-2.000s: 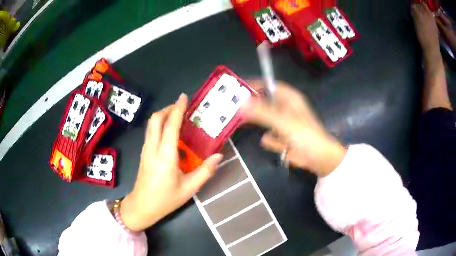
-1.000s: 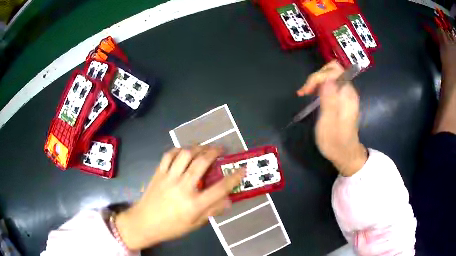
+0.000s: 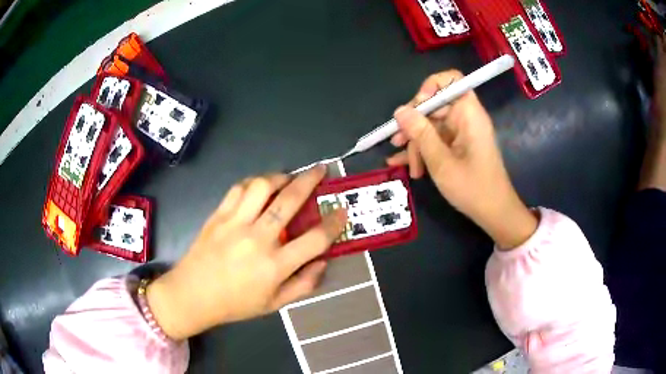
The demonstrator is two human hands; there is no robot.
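My left hand (image 3: 241, 256) holds a red housing (image 3: 402, 237) flat over the sheet of grey adhesive pads, its fingers over the housing's left end. The housing's white circuit board (image 3: 376, 209) with black marks faces up. My right hand (image 3: 456, 150) holds slim silver-white tweezers (image 3: 438, 101) like a pen. The tip points down left at the top edge of the sheet, just above the housing. The backing sheet with grey pads (image 3: 342, 315) runs under the housing and shows below it; its upper part is mostly hidden by my left hand and the housing.
Red housings with orange ends (image 3: 73, 175) lie piled at the left, with a dark unit (image 3: 169, 123) beside them. More red housings (image 3: 531, 55) lie at the top right. A white rail (image 3: 109, 55) curves along the upper left. Another person's arm (image 3: 655, 146) is at the right edge.
The housing first came down from above the sheet onto it, held by my left hand. My right hand has since moved left, bringing the tweezers' tip to the sheet's top edge.
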